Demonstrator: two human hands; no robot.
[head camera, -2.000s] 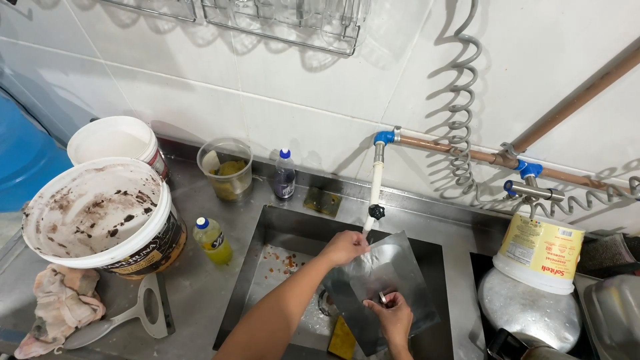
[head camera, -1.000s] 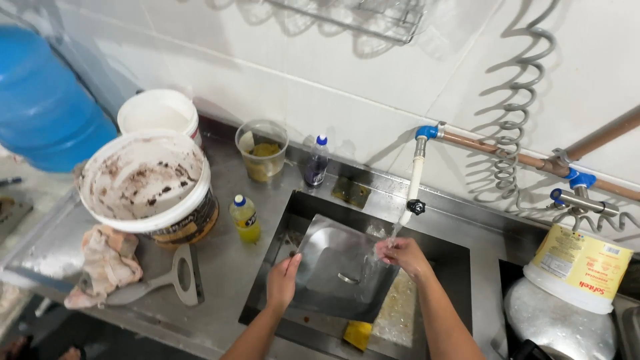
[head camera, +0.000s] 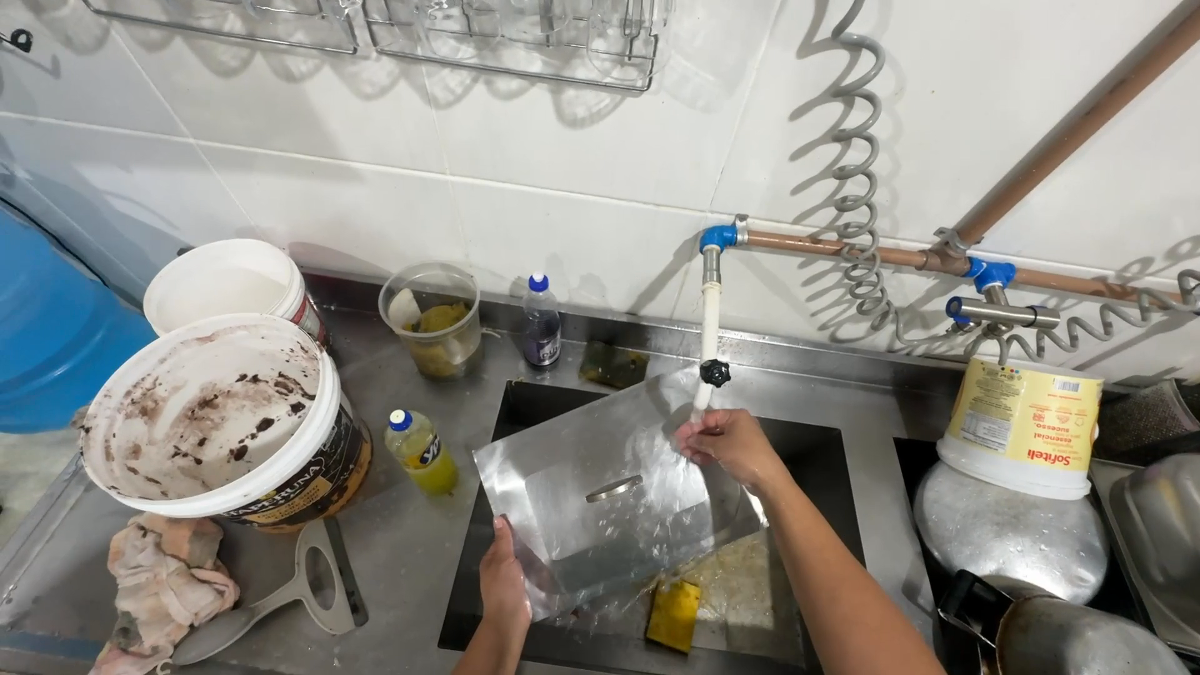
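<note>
A flat rectangular metal lid (head camera: 581, 534) with a strap handle (head camera: 614, 488) is tilted over the sink basin (head camera: 834, 525). My left hand (head camera: 503, 572) grips its lower left edge. At the mouth of the white faucet pipe (head camera: 710, 323) is my right hand (head camera: 727, 448), fingers bunched in the running water over the lid; whether they pinch anything is hidden. Water splashes across the metal. Below the lid a yellow sponge (head camera: 673, 614) lies in the basin, where food bits and water show.
Left of the sink stand a dish soap bottle (head camera: 422, 452), a stained white bucket (head camera: 211, 412), another bucket (head camera: 225, 281), a crumpled cloth (head camera: 169, 581) and a grey plastic tool (head camera: 309, 581). Behind are a tub with sponges (head camera: 433, 323) and a purple-liquid bottle (head camera: 542, 323). Pots (head camera: 1012, 530) fill the right side.
The lid has turned and tilted between my hands, and its handle side now faces up. My right hand, holding the handle area two seconds ago, is now at the faucet mouth. My left hand holds the lower left edge.
</note>
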